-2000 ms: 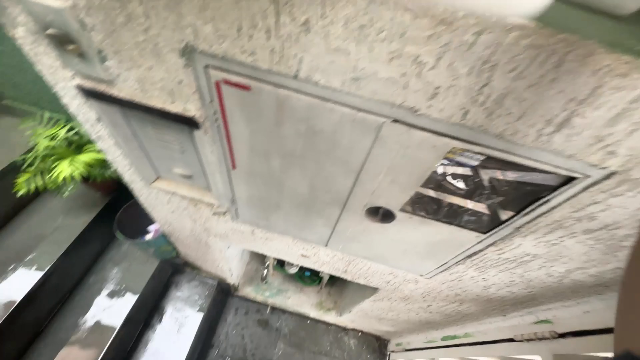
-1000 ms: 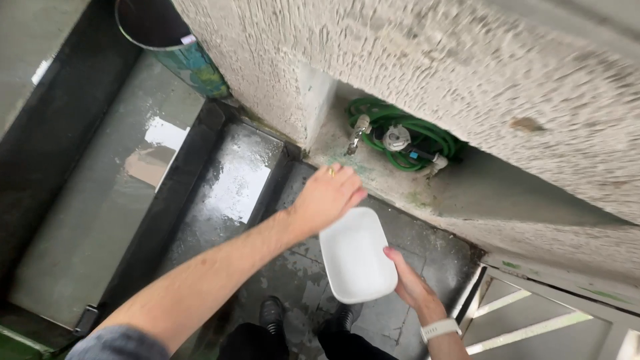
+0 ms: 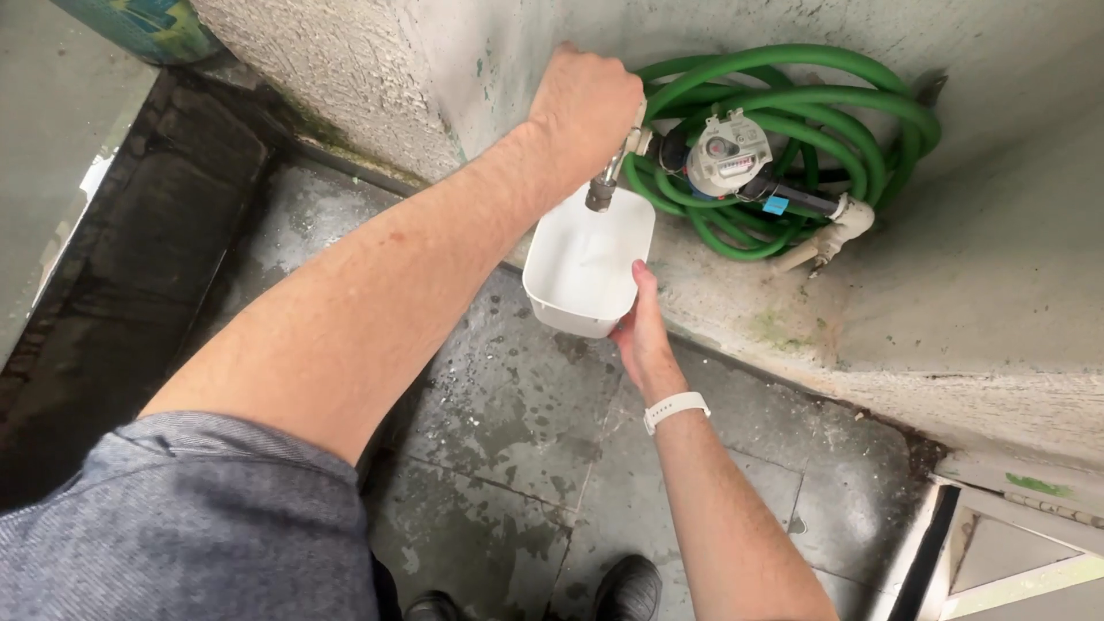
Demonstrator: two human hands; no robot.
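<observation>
My left hand (image 3: 588,99) is closed over the handle area of a metal tap (image 3: 614,168), its fingers mostly hidden from view. Under the tap's spout is a white plastic container (image 3: 586,259), which looks empty. My right hand (image 3: 642,332), with a white band on the wrist, grips this container by its lower right side. Right of the tap, a water meter (image 3: 729,153) is joined to the pipe. A coiled green hose (image 3: 802,56) lies around and behind the meter.
The tap and meter sit in a wall recess with a concrete ledge (image 3: 742,319). Rough plaster wall (image 3: 345,78) stands at left, beside dark steps (image 3: 129,207). Wet grey floor tiles (image 3: 500,414) lie below, with my shoes (image 3: 628,586). A pale metal gate (image 3: 1018,552) is at lower right.
The view has moved closer to the recess. My left hand has gone from above the container to the tap, and the container is now beneath the spout, still held by my right hand.
</observation>
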